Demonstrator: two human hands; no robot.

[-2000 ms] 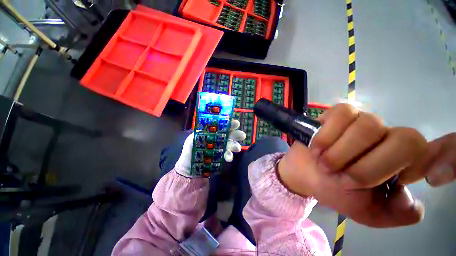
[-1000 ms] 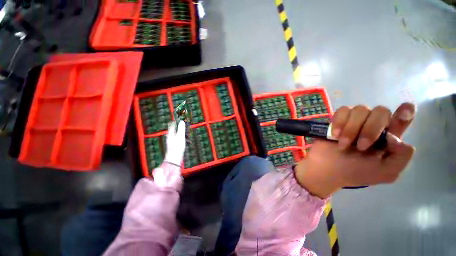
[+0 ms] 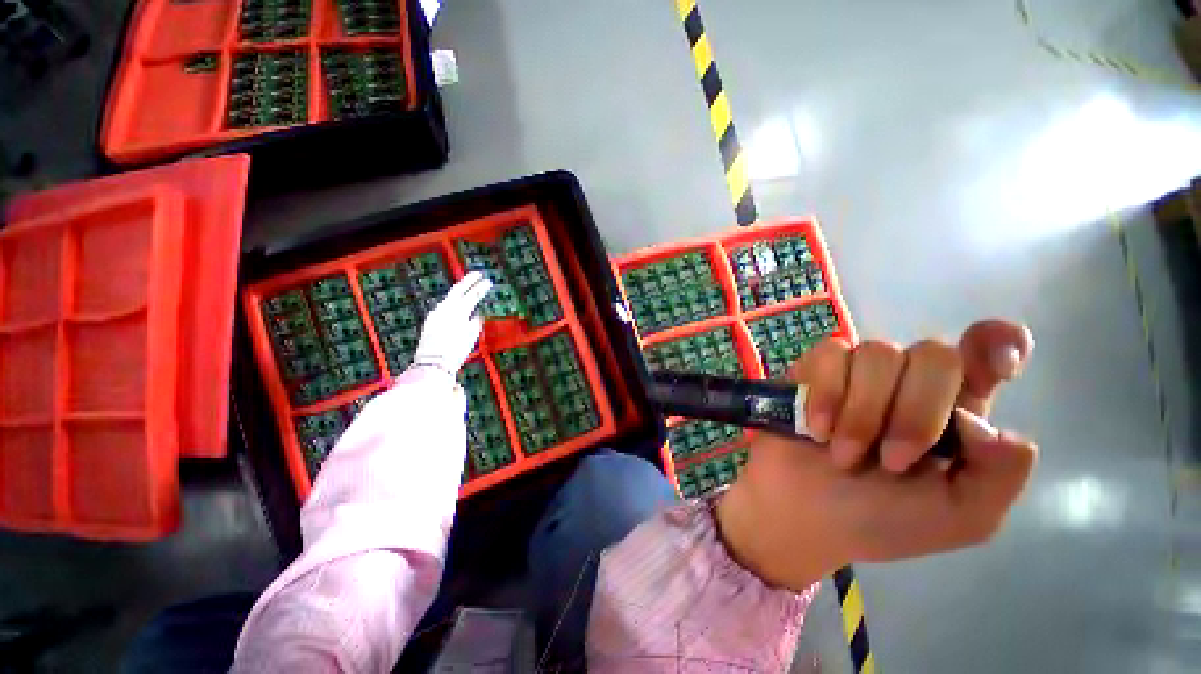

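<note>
My left hand (image 3: 453, 324), in a white glove, is over the upper right pocket of the red compartment tray (image 3: 477, 345). Its fingertips are at the left side of a green PCB panel (image 3: 501, 287) low in that pocket and seem to grip it; the thumb is partly hidden. Other green panels stand beside it. The tray sits inside a black tote (image 3: 576, 211). My bare right hand (image 3: 876, 428) is shut on the slim black UV torch (image 3: 722, 399), held above the tote's right edge and pointing left. No lit spot shows clearly on the panel.
Empty red trays (image 3: 169, 329) lie stacked at the left. Another black tote (image 3: 428, 129) with a red tray of boards stands at upper left. A loose red tray of boards (image 3: 732, 277) lies right of the near tote, by yellow-black tape (image 3: 711, 99). My knee (image 3: 599, 500) is below.
The panel has gone from upright in front of me, lit blue, down into the tray's upper right pocket with my left hand. The view has swung right. The torch stays in my right hand.
</note>
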